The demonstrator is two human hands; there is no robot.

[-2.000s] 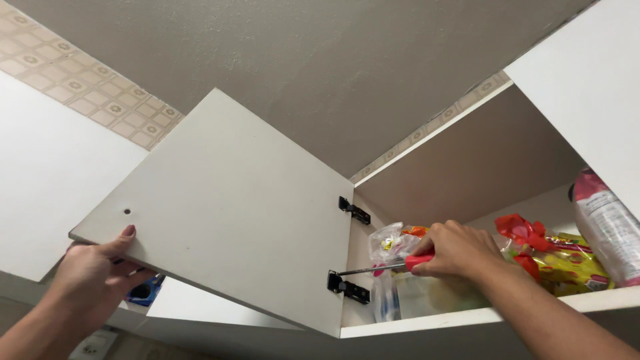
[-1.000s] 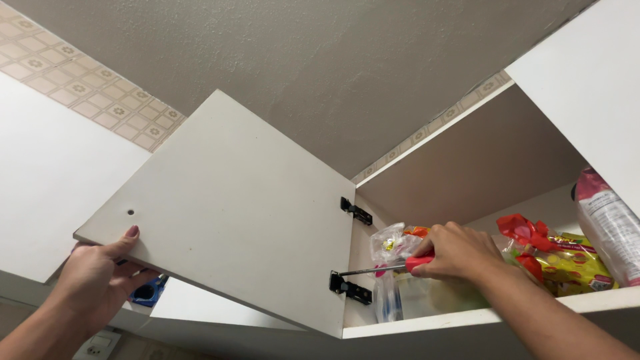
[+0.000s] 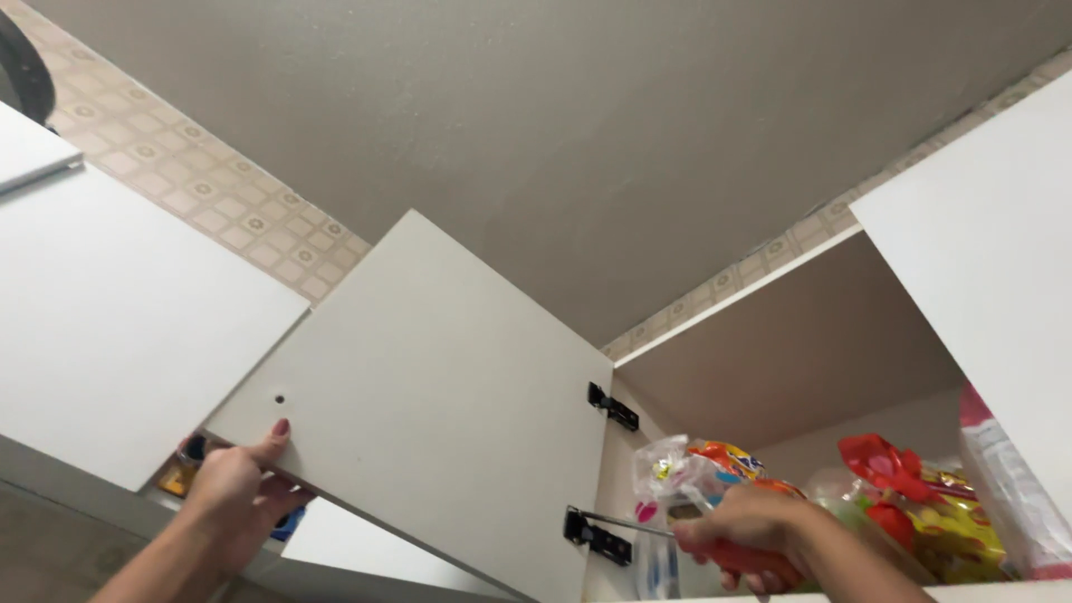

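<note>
A white cabinet door (image 3: pixel 427 402) stands swung out on two black metal hinges. My left hand (image 3: pixel 239 490) grips its lower left corner, thumb on the inner face just below a small round hole (image 3: pixel 280 399). In my right hand (image 3: pixel 745 536) is the red handle of a screwdriver (image 3: pixel 628 523), whose thin shaft points left. Its tip meets the lower hinge (image 3: pixel 596 536) near the door's edge; whether it sits in a screw cannot be told. Above that, the upper hinge (image 3: pixel 613 407) joins door and cabinet side, with no hand on it.
Plastic bags and colourful food packets (image 3: pixel 946 519) fill the shelf behind my right hand. A pink and white package (image 3: pixel 1005 494) stands at the right, partly behind another white door (image 3: pixel 980 251). More white cabinet doors (image 3: pixel 142 327) hang at the left, below patterned wallpaper.
The view has shifted, showing more ceiling and more of the left cabinets. Both hands keep their places, the left on the door corner, the right on the screwdriver at the lower hinge.
</note>
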